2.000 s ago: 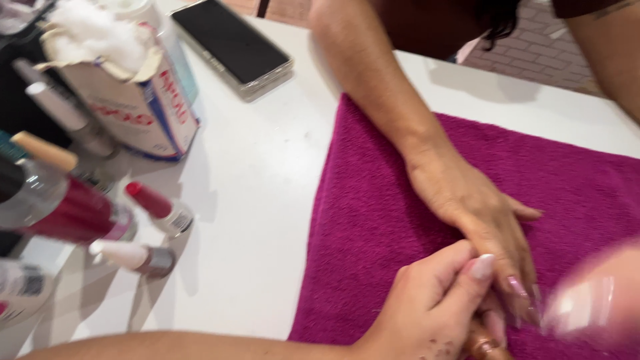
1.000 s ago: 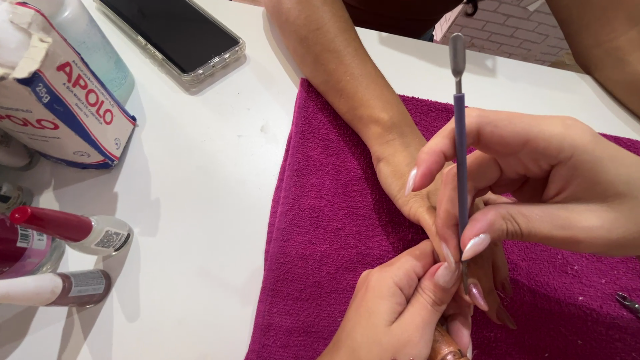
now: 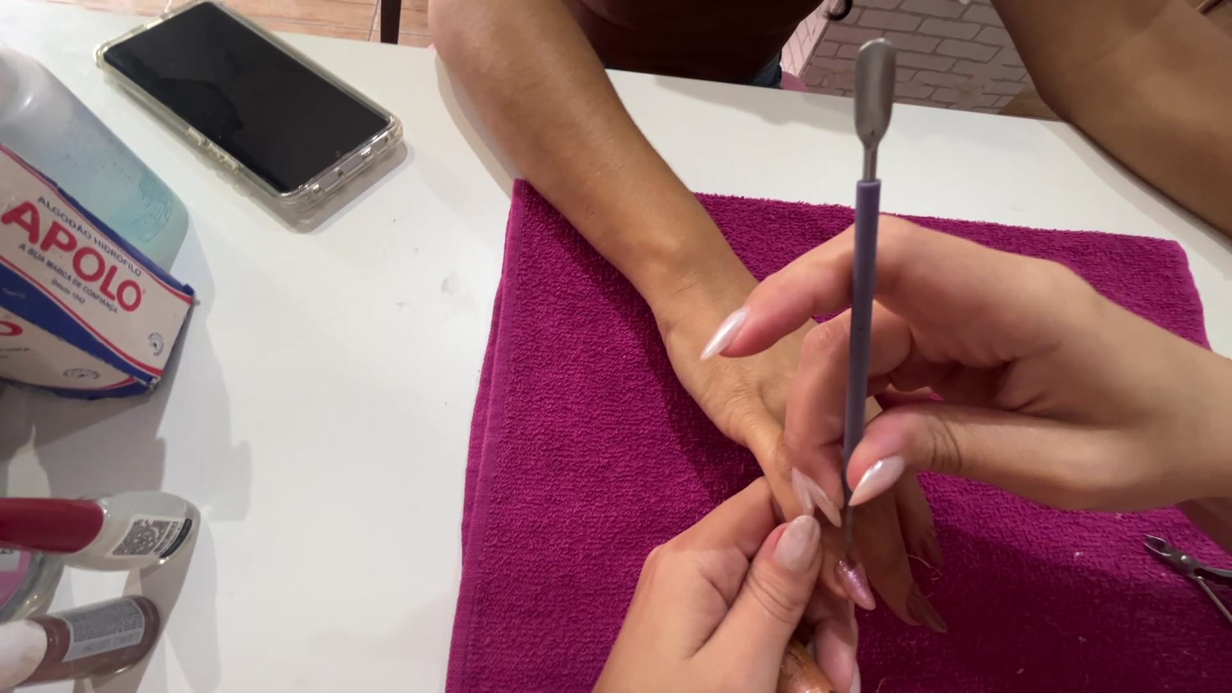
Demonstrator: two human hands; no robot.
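My right hand grips a cuticle pusher by its purple handle, held nearly upright with the metal spoon end on top. Its lower tip touches the base of a glittery pink nail on another person's hand. That hand lies palm down on a magenta towel. My left hand holds one of its fingers between thumb and fingers. Below my left fingers shows part of a shiny copper-coloured object, mostly hidden.
Cuticle nippers lie on the towel at right. A phone in a clear case lies on the white table. At left stand a cotton box, a bottle with bluish liquid and nail polish bottles. The person's other arm rests at upper right.
Two seconds ago my right hand was a blur at the right edge; a second ago it held the pusher at the nail, as now. My left hand keeps its hold on the finger.
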